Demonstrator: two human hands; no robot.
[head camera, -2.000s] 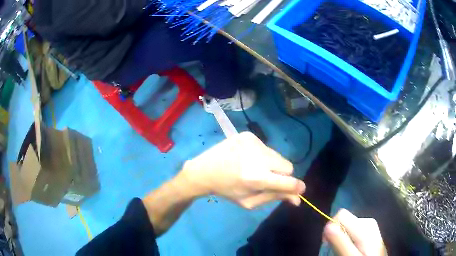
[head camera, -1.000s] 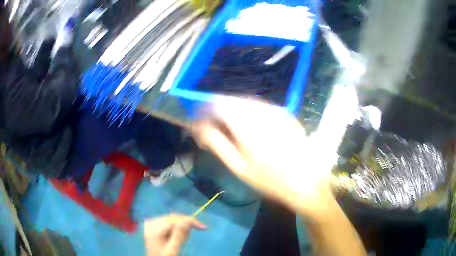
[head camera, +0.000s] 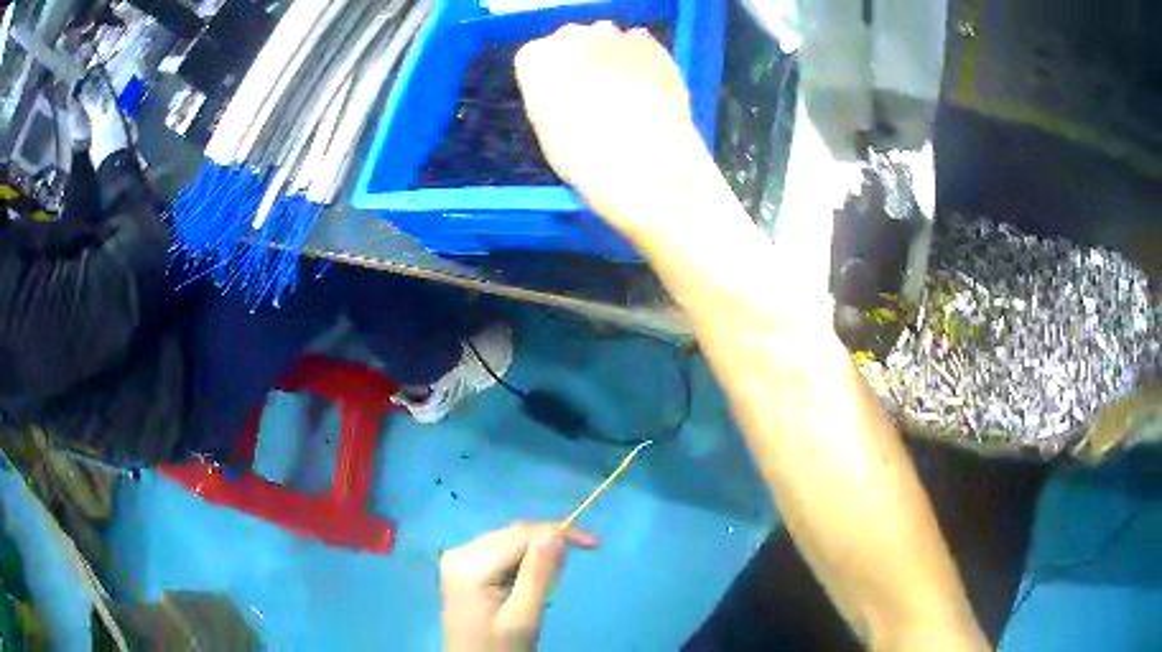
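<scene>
My left hand (head camera: 503, 580) is low in the view, its thumb and fingertips closed on a thin yellow lead wire (head camera: 604, 492). The wire's free end points up and right, with a small pale tip. My right hand (head camera: 609, 108) is over the dark-filled compartment of the blue parts bin (head camera: 465, 200). Its fingertips are hidden behind the hand, so I cannot tell whether they hold anything. Small dark sleeves (head camera: 491, 134) lie in the compartment, and a strip of white pieces shows at the bin's top edge.
White cables (head camera: 319, 96) with blue wire ends (head camera: 242, 229) hang over the bench edge at left. A grey machine (head camera: 873, 64) and a pile of silvery pieces (head camera: 1019, 338) are at right. Another person sits at left near a red stool (head camera: 325, 516). A black cable lies on the blue floor.
The view has swung toward the bench. My right hand has left the wire and reached up to the bin's dark compartment. My left hand still holds the yellow wire.
</scene>
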